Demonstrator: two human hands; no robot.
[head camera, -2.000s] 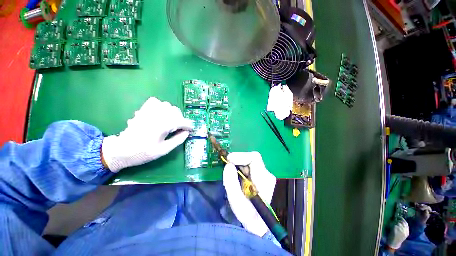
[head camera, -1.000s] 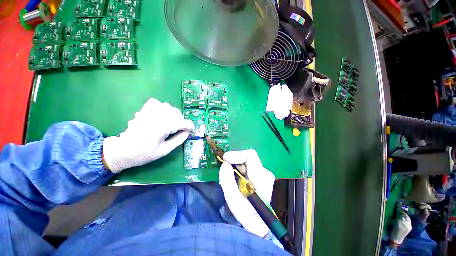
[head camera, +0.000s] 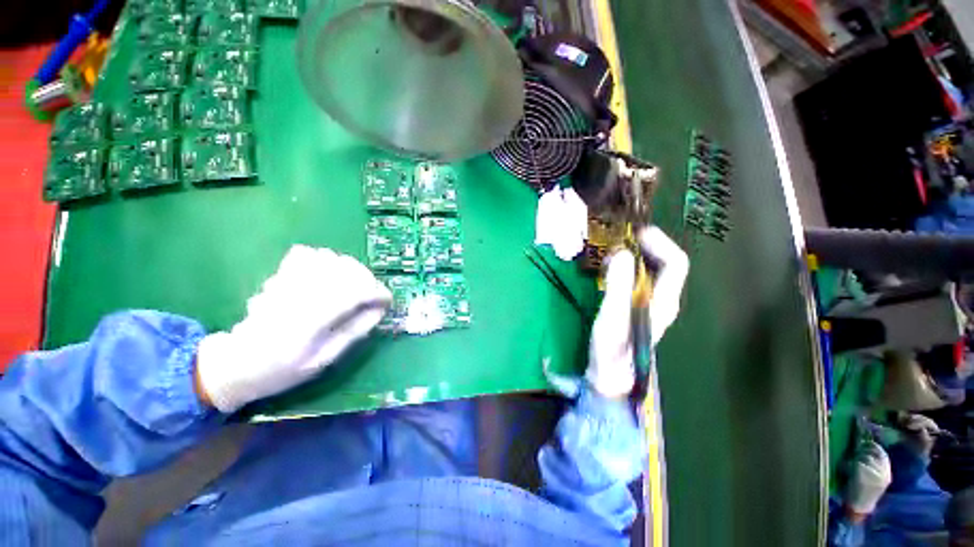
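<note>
A green PCB panel (head camera: 417, 244) of joined boards, two across, lies on the green mat in front of me. My gloved left hand (head camera: 299, 326) is at its lower left corner with fingers pinched together; any solder wire in it is too thin to make out. My gloved right hand (head camera: 638, 310) is at the mat's right edge, around the soldering iron (head camera: 642, 331), whose front end is over the tip-cleaning tray (head camera: 605, 248) below the dark stand (head camera: 619, 182). The iron's tip is not clearly visible.
The clear fume hood (head camera: 411, 75) and black fan (head camera: 545, 134) stand beyond the panel. Black tweezers (head camera: 556, 280) and a white crumpled piece (head camera: 562, 222) lie right. Other PCB panels (head camera: 144, 150) lie far left. The conveyor (head camera: 705, 353) carries a panel (head camera: 707, 184). Another person's gloved hand (head camera: 870, 475) shows far right.
My right hand has moved the iron from the panel up and right to the cleaning tray. My left hand stays by the panel, lower on it. The view has shifted.
</note>
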